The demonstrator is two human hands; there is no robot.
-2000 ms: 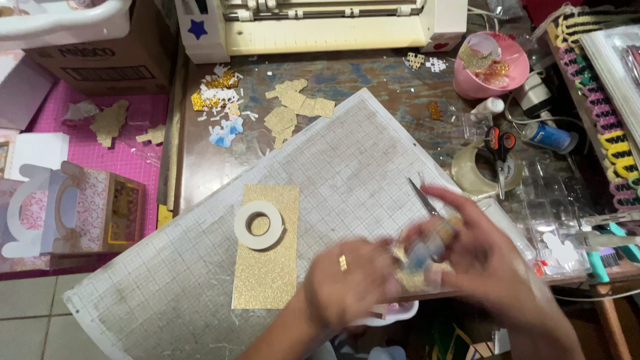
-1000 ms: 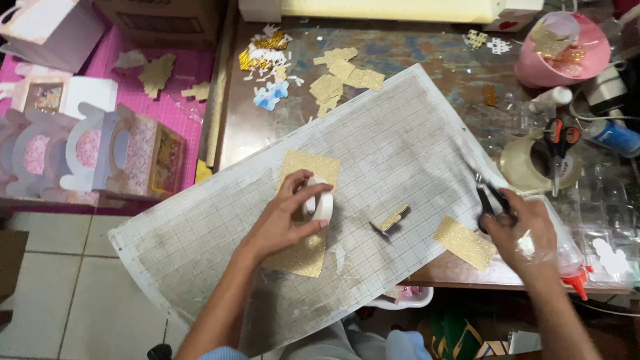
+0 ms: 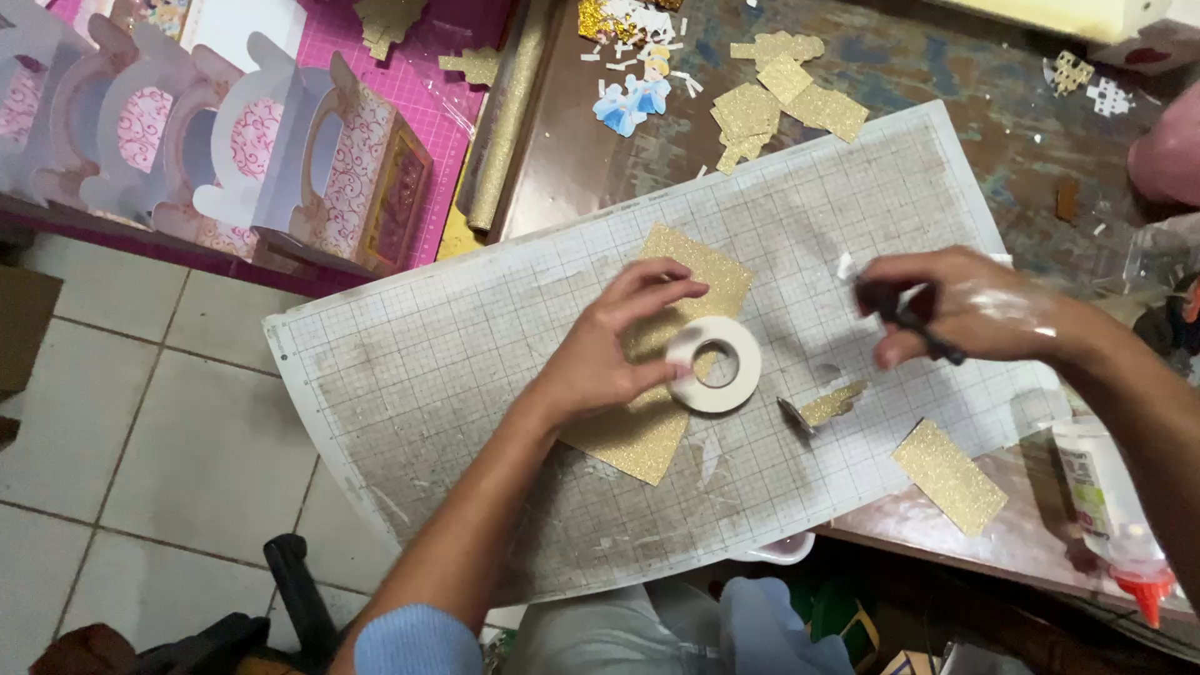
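Observation:
My left hand [image 3: 609, 352] has its fingers apart, with the thumb at the edge of a roll of white tape [image 3: 743, 389]. The roll overlaps a gold glitter sheet [image 3: 637, 441] on the gridded cutting mat [image 3: 394, 422]. Above the mat's right part, my right hand [image 3: 966, 305] grips black-handled scissors [image 3: 905, 314], blurred; their blades are hard to make out. A small white scrap [image 3: 846, 265] shows beside them. Between the hands and lower down lies a small gold cutout [image 3: 834, 403] with a dark, pointed piece at its left end. A gold glitter rectangle [image 3: 950, 476] rests at the mat's lower right edge.
Gold cutouts [image 3: 745, 108] and blue-and-white figure cutouts [image 3: 633, 103] lie beyond the mat. Decorated paper boxes [image 3: 352, 202] stand at the upper left beside a gold roll [image 3: 511, 112]. A glue bottle [image 3: 1102, 487] is at the right, near a pink container [image 3: 1172, 150].
Since one second ago, my left hand has loosened from around the tape roll, which now lies flat. My right hand has lifted the scissors from the mat's right edge and moved them inward.

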